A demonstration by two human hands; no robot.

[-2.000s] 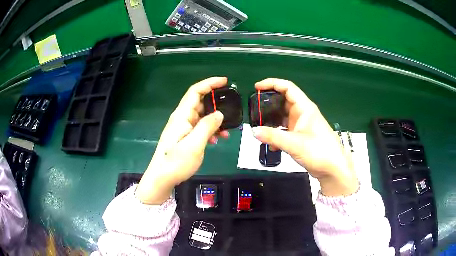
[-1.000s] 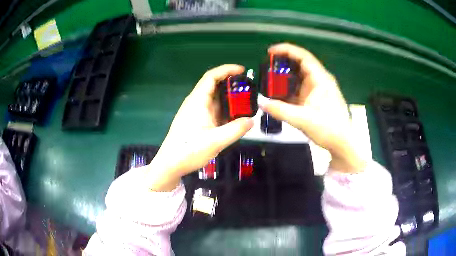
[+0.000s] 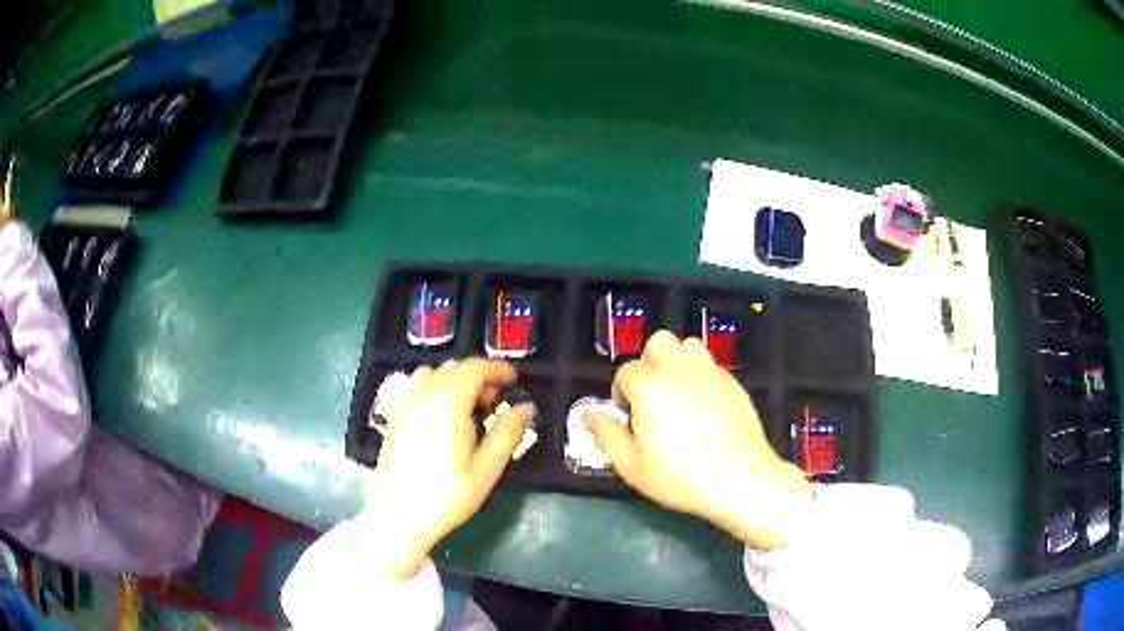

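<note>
The black compartment tray [image 3: 567, 296] lies in front of me. Its back row holds several square watches with red and blue lit screens, such as this one [image 3: 512, 323]; its back right pocket is empty. A similar lit watch [image 3: 816, 441] sits at the front right. My left hand [image 3: 431, 450] has thumb and fingers around a tilted, pale-lit square watch [image 3: 523, 434] at the front row. My right hand [image 3: 690, 431] has thumb and fingers on another pale-lit watch [image 3: 592, 441] in that row. Another pale unit [image 3: 392, 401] is partly behind my left hand. My right hand hides the pocket beneath it.
An empty black tray [image 3: 290, 173] lies upper left, near filled trays [image 3: 130, 136]. On the white sheet [image 3: 851, 277] are a dark watch [image 3: 779, 236] and a pink-and-black item [image 3: 902, 218]. A filled side tray [image 3: 1066, 481] lies right. A person's pink sleeve [image 3: 37, 358] is at left.
My hands have come down from holding two watches raised above the bench to the front row of the tray. The view has shifted, and more lit watches show in the tray's pockets.
</note>
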